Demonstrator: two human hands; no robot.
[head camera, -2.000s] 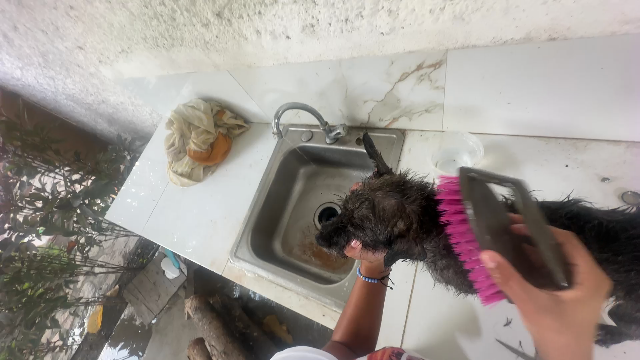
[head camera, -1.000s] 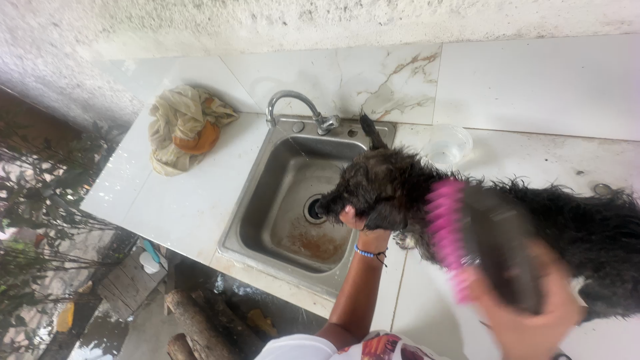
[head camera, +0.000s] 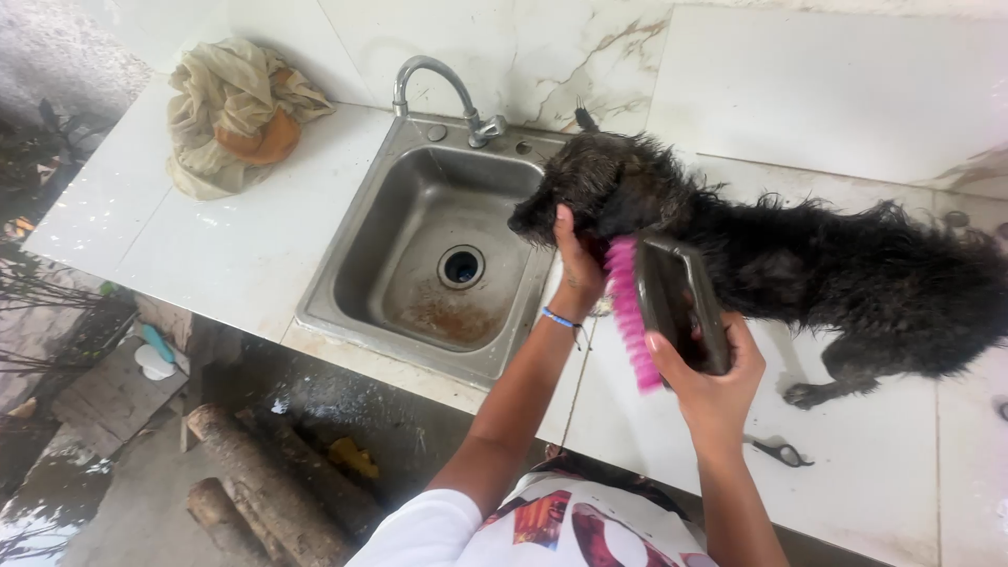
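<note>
A wet black dog (head camera: 795, 260) stands on the white tiled counter, its muzzle over the edge of the steel sink (head camera: 425, 315). My left hand (head camera: 579, 260) holds the dog under its chin and throat. A scrubbing brush with pink bristles and a dark handle (head camera: 669, 307) is in my right hand (head camera: 713, 378), its bristles facing left, close to the dog's neck and chest; contact is unclear. Partly covered scissors with a black handle (head camera: 783, 453) lie on the counter near my right forearm.
A curved chrome faucet (head camera: 437, 71) rises behind the sink. A crumpled beige cloth with an orange-brown part (head camera: 228, 118) lies on the counter's left. Logs (head camera: 268, 488) and a wooden board (head camera: 118, 394) are on the ground below the counter's front edge.
The brush in my right hand has moved from the dog's neck and shoulder to lower, near its chest and my left wrist. My left hand stays at the dog's chin.
</note>
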